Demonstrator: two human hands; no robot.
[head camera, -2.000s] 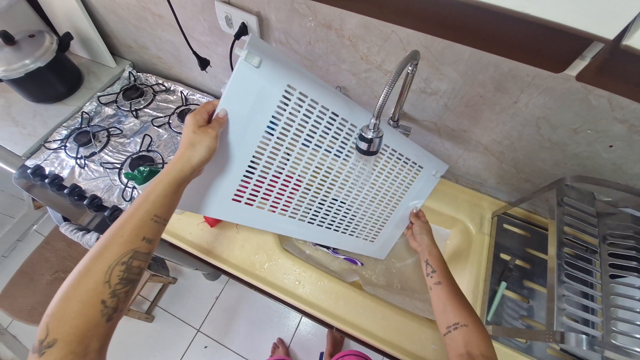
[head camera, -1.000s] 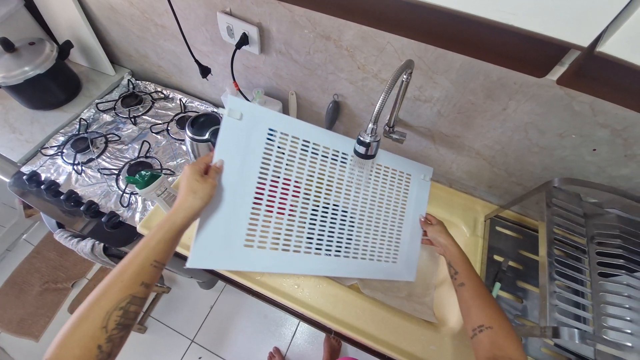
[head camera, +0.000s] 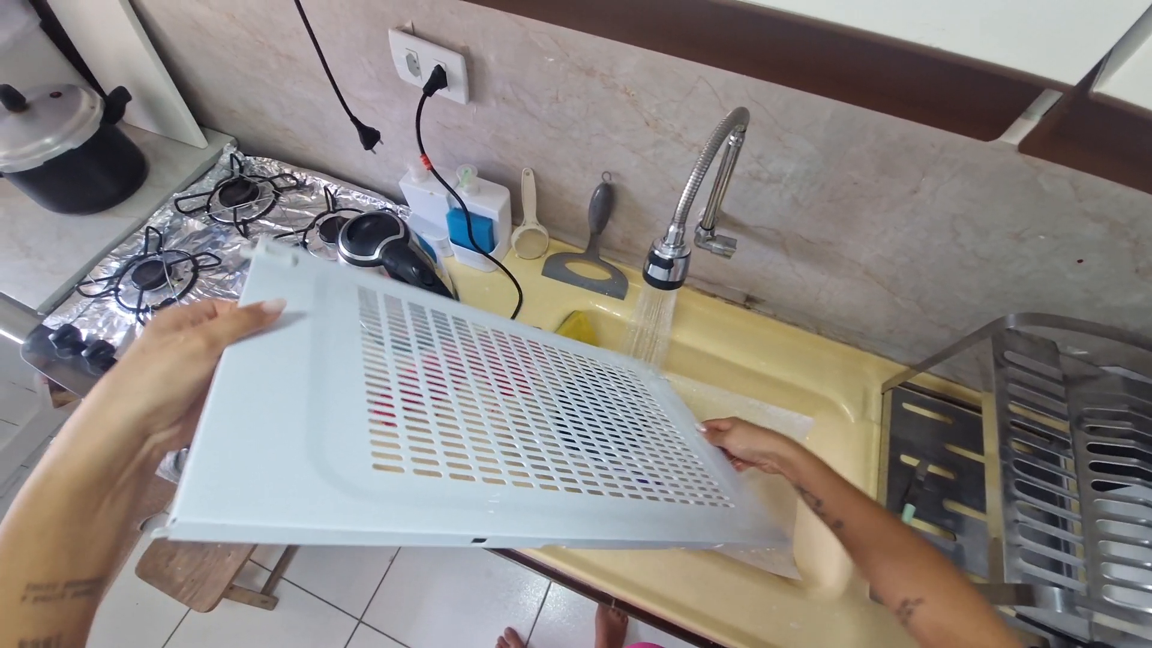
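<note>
A light-coloured slotted panel (head camera: 342, 504) is held tilted over the yellow sink (head camera: 837, 396), its slots showing red and dark things beneath. My left hand (head camera: 202, 346) grips its left edge, thumb on top. My right hand (head camera: 742, 445) holds the right edge, its fingers partly hidden behind the panel. Water (head camera: 650, 324) runs from the flexible chrome faucet (head camera: 668, 261) into the basin behind the panel's far edge. A yellow item (head camera: 578, 328), too covered to name, lies beyond that edge.
A stove covered in foil (head camera: 193, 261) and a pressure cooker (head camera: 72, 162) are at left. A black corded appliance (head camera: 387, 247), a soap dispenser with blue sponge (head camera: 472, 225), a small strainer (head camera: 531, 236) and a grey scraper (head camera: 589, 270) stand behind. A metal dish rack (head camera: 1035, 450) is at right.
The panel, upright in front of the faucet earlier, is now tilted flatter and lower, with the running water beyond its far edge. Both hands have kept hold of it.
</note>
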